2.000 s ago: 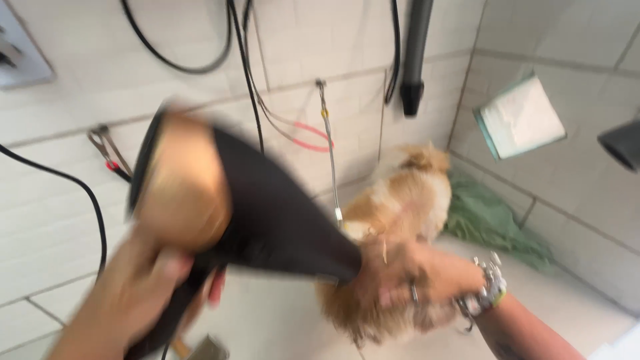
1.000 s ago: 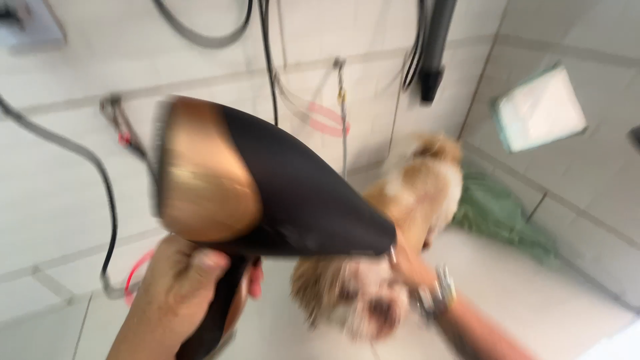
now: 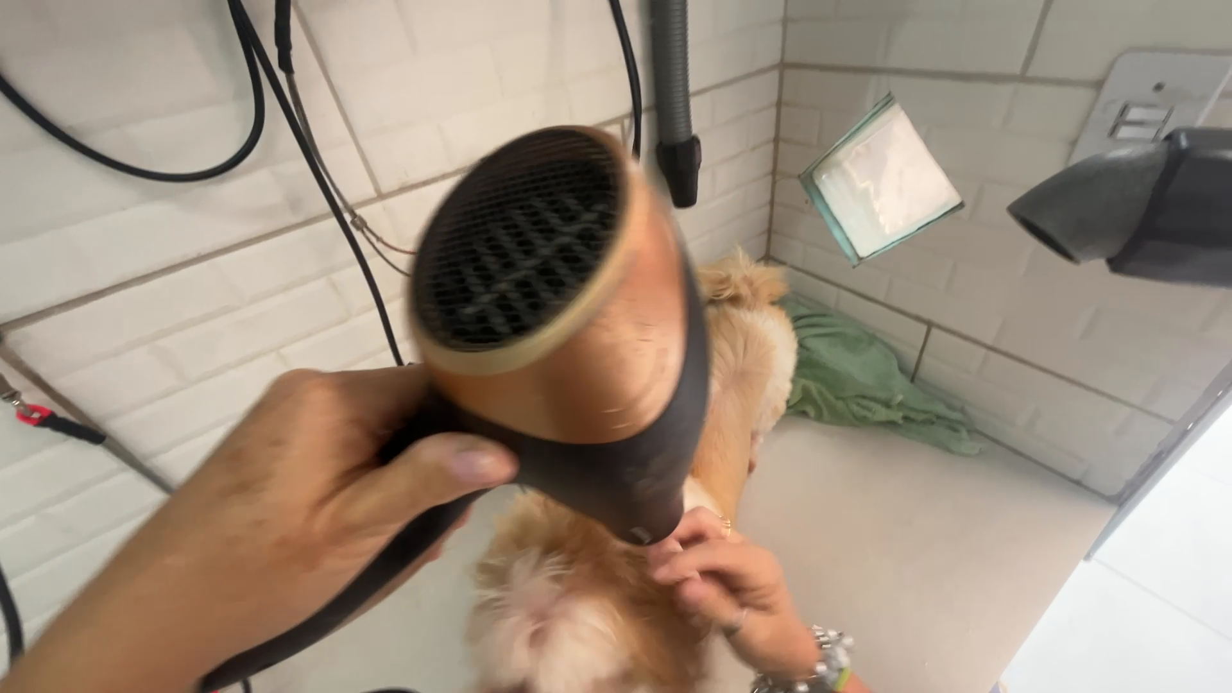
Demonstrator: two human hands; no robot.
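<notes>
My left hand (image 3: 337,481) is closed round the handle of a black and copper hair dryer (image 3: 568,356), its rear grille facing me and its nozzle pointing down at a dog's neck. The tan and white dog (image 3: 741,385) stands on a pale surface, its fluffy head low in the view and its back stretching toward the corner. My right hand (image 3: 736,587), with rings and a beaded bracelet, has its fingertips at the fur beside the nozzle. Whether those fingers grip any fur cannot be told. The dryer hides part of the dog's neck and shoulder.
A green towel (image 3: 857,385) lies bunched against the tiled corner. A grey hose (image 3: 671,96) and black cables hang along the wall. At right are a dark nozzle (image 3: 1126,207), a wall switch plate (image 3: 1150,106) and a small glass-edged square panel (image 3: 884,183). The pale surface's edge runs along the right.
The hair dryer has turned from a side-on pose, so its rear grille now faces me and its nozzle points more downward. My right hand stays by the dog's neck. The view has shifted right.
</notes>
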